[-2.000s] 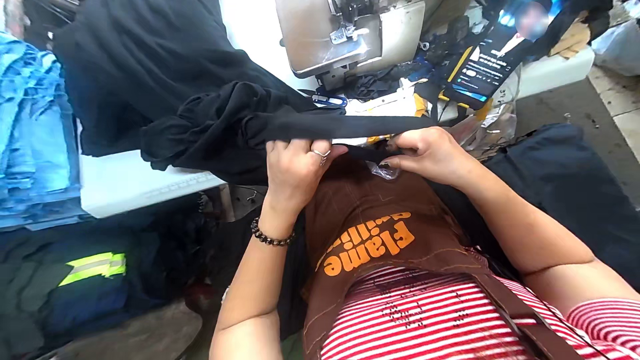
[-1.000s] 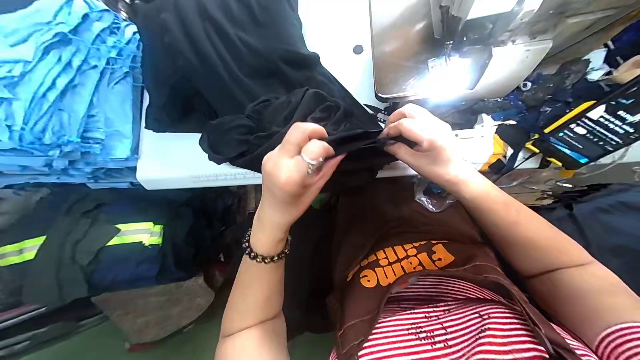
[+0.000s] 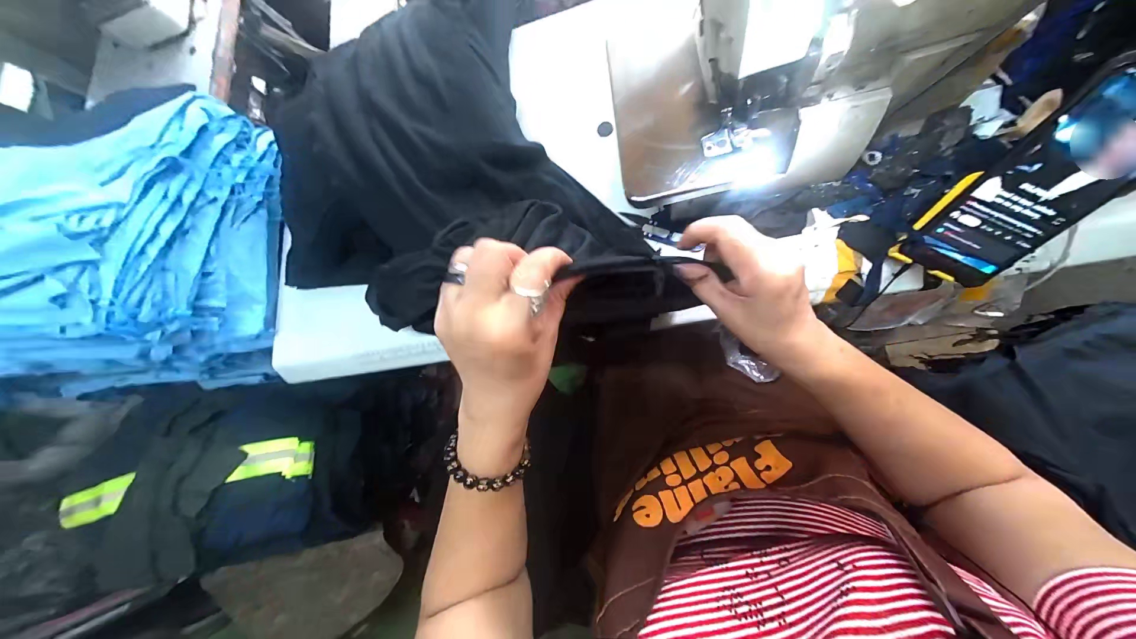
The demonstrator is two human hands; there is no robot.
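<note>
Black fabric lies over the left part of a white sewing table, its bunched end at the front edge. My left hand, with rings on it, grips the edge of this fabric. My right hand pinches the same edge farther right, so a narrow dark strip runs stretched between the two. Just behind my right fingers lies a small tool, too blurred to name. The lit presser foot of a sewing machine is beyond my hands, with no fabric seen under it.
A stack of light blue fabric pieces is at the left. Dark garments with reflective yellow strips lie below it. At the right a phone in a black and yellow case leans above scraps and clear plastic. The white table's front edge runs before me.
The fabric strip, broad and flat between my hands two seconds ago, is now narrow and edge-on. My hands keep hold of it. The view has shifted left.
</note>
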